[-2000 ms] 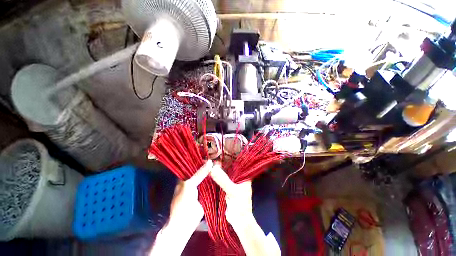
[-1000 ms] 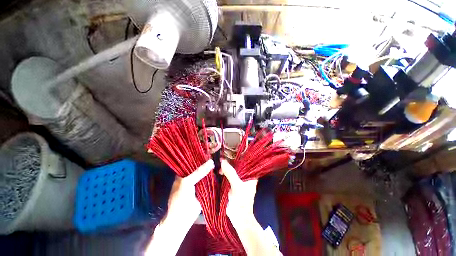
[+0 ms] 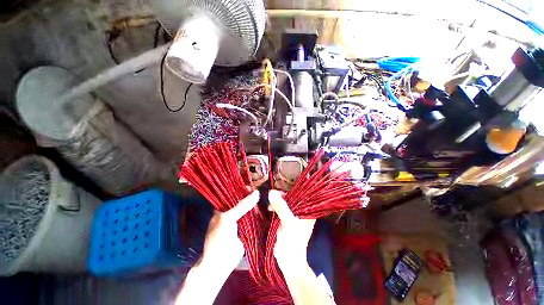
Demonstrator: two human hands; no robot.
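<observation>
My left hand [image 3: 229, 229] is shut on a fanned bundle of thin red strands [image 3: 212, 177] that spreads up and left. My right hand [image 3: 290, 229] is shut on a second fan of red strands [image 3: 328, 190] that spreads up and right, with pale ends. The strands hang down together between my wrists over my lap. A single strand stands upright from near my right fingertips toward the grey bench machine [image 3: 303, 128]. Two pale rounded parts [image 3: 290, 169] sit at the bench edge just beyond my thumbs. Where the single strand's tip ends is unclear.
A white fan [image 3: 194, 50] stands at upper left. A blue perforated stool or crate [image 3: 134, 233] and a pale bucket of silvery pieces [image 3: 55, 238] are at left. A second black-and-silver machine [image 3: 471, 110] is at right. A red crate [image 3: 359, 271] and a dark phone or meter [image 3: 404, 274] are lower right.
My right hand and its fan of strands have shifted slightly right, and that fan now leans further right. The thumbs are a little further apart than two seconds ago.
</observation>
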